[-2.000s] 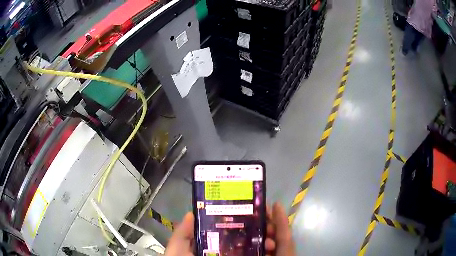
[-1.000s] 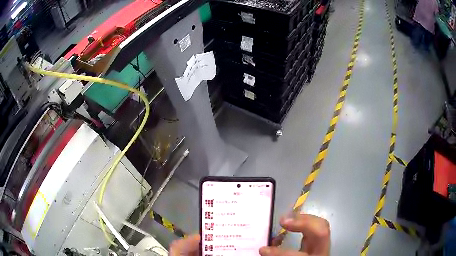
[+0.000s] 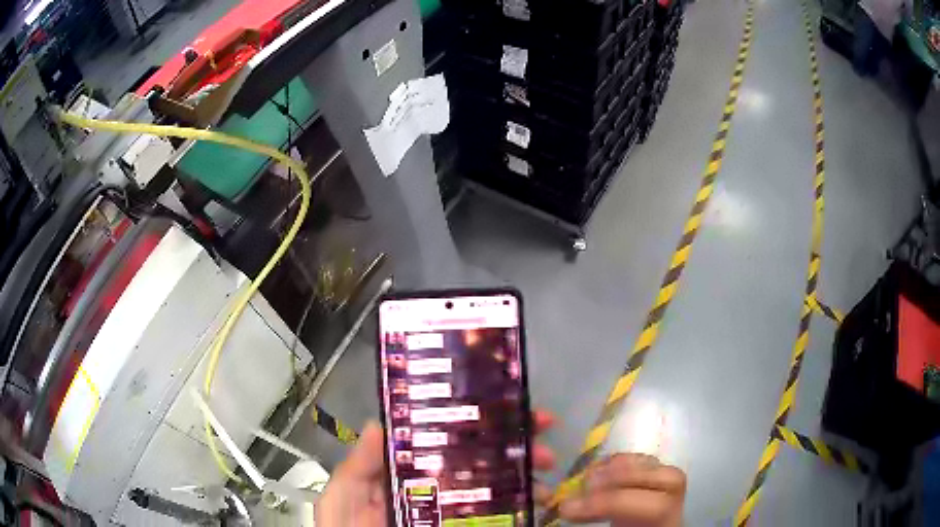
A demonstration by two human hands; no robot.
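The smartphone [image 3: 454,412] stands upright at the bottom centre, its lit screen showing a dark background with light chat bubbles and a green one low down. My left hand [image 3: 354,476] holds it from behind, the thumb side at its left edge and fingertips showing at its right edge. My right hand [image 3: 627,490] is just right of the phone, fingers loosely bent towards it, with nothing seen in it. Both hands and the phone are cut off by the bottom edge.
A white machine housing [image 3: 155,360] with a looped yellow hose [image 3: 306,196] is at left. A grey column [image 3: 397,196] bears a crumpled paper [image 3: 407,121]. Black stacked totes [image 3: 546,124], striped floor tape [image 3: 675,278] and a black bin [image 3: 876,355] stand beyond. A person is partly visible top right.
The phone has risen and shifted slightly left. Its screen went from a white list to a dark chat view. My right hand has moved slightly away from the phone's edge.
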